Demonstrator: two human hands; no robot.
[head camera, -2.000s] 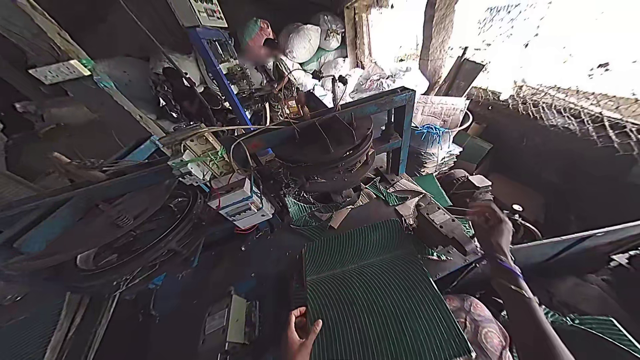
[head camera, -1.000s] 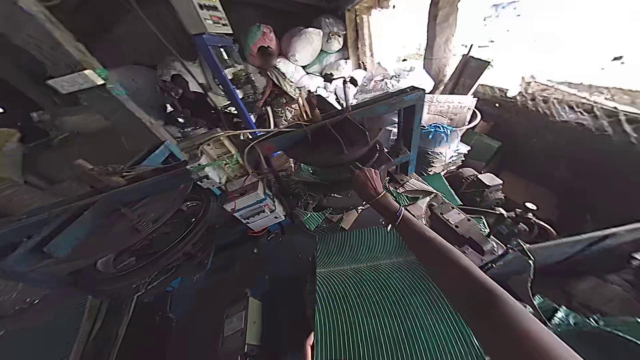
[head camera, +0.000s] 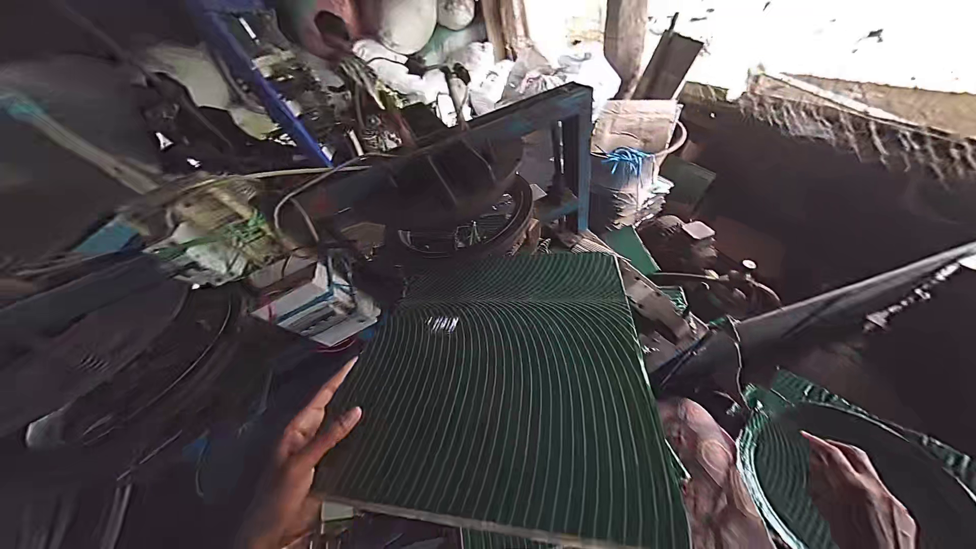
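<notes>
A stack of green sheets with pale curved stripes (head camera: 503, 396) lies before me, below a dark round metal die or ring (head camera: 473, 229) in a blue metal frame (head camera: 583, 160). My left hand (head camera: 305, 450) is at the stack's left edge, fingers spread, thumb at the edge; whether it grips is unclear. At the lower right my right hand (head camera: 858, 488) is over a green striped piece with a round recess or cut-out (head camera: 785, 457), fingers loosely extended. Whether it touches that piece cannot be told.
White electrical boxes with wires (head camera: 316, 301) are left of the stack. A motor-like machine part (head camera: 679, 244) and a bucket with blue string (head camera: 633, 160) stand at the right rear. A long metal bar (head camera: 823, 305) slants across the right. Filled sacks (head camera: 408, 27) are piled behind.
My right hand has moved from the round metal part down to the lower right. My left hand shows more fully at the stack's left edge. The view has shifted closer to the stack.
</notes>
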